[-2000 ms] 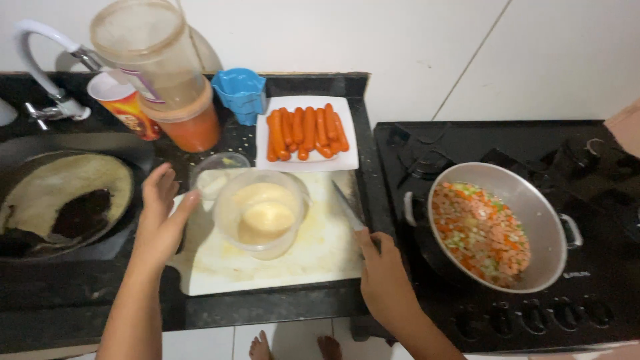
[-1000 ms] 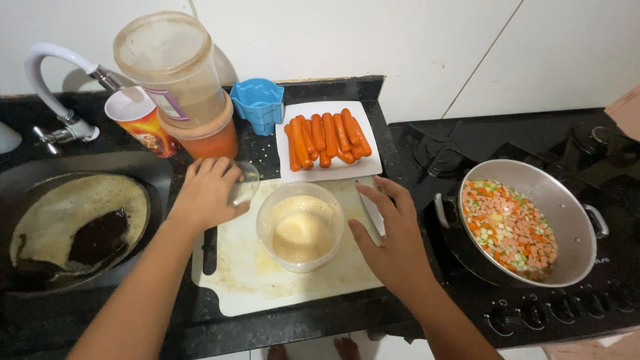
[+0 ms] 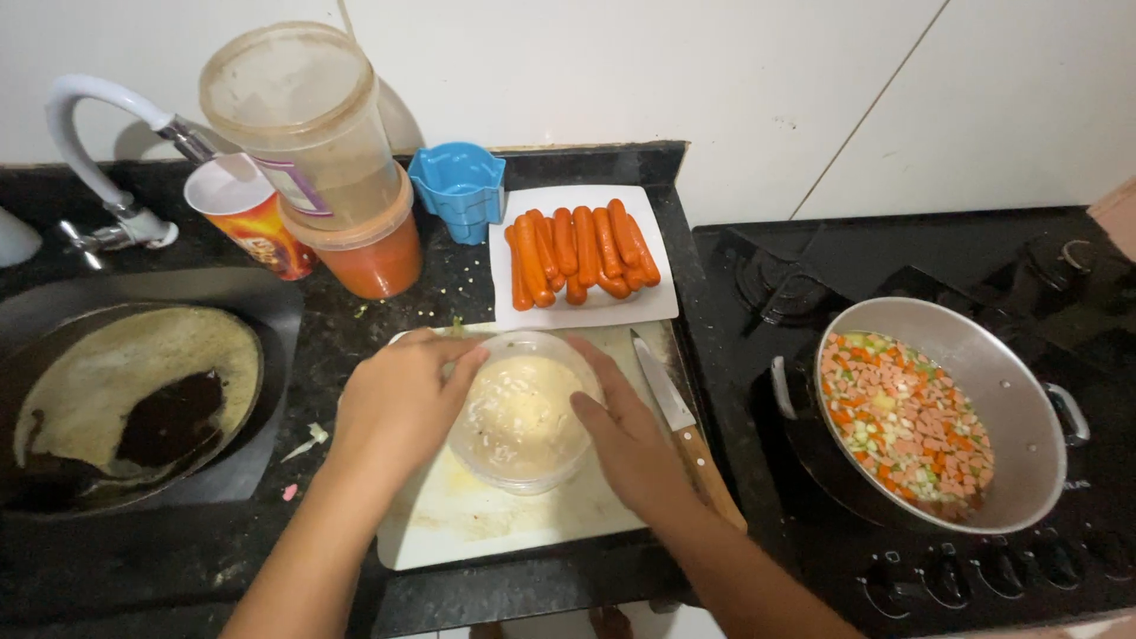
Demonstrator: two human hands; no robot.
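A round clear plastic container (image 3: 524,417) with pale yellow contents stands on a white cutting board (image 3: 444,524), a clear lid over its top. From the left, my left hand (image 3: 399,399) touches the lid and rim; my right hand (image 3: 626,422) curves around the opposite side. Beside my right hand lies a kitchen knife (image 3: 661,382) with a wooden handle, at the board's right edge. Behind the board, a white plate (image 3: 586,315) bears several sausages (image 3: 586,244).
A pot (image 3: 1029,444) of diced vegetables and pink pieces sits on the black cooktop (image 3: 737,266). Stacked plastic tubs (image 3: 302,133), a paper cup (image 3: 244,213) and a blue container (image 3: 461,191) stand behind. At left, a large pan (image 3: 151,390) rests in the sink beneath a faucet (image 3: 89,133).
The knife, earlier in my right hand, lies on the board. My left hand has brought the clear lid from beside the tubs onto the container, and my right hand has moved to its side.
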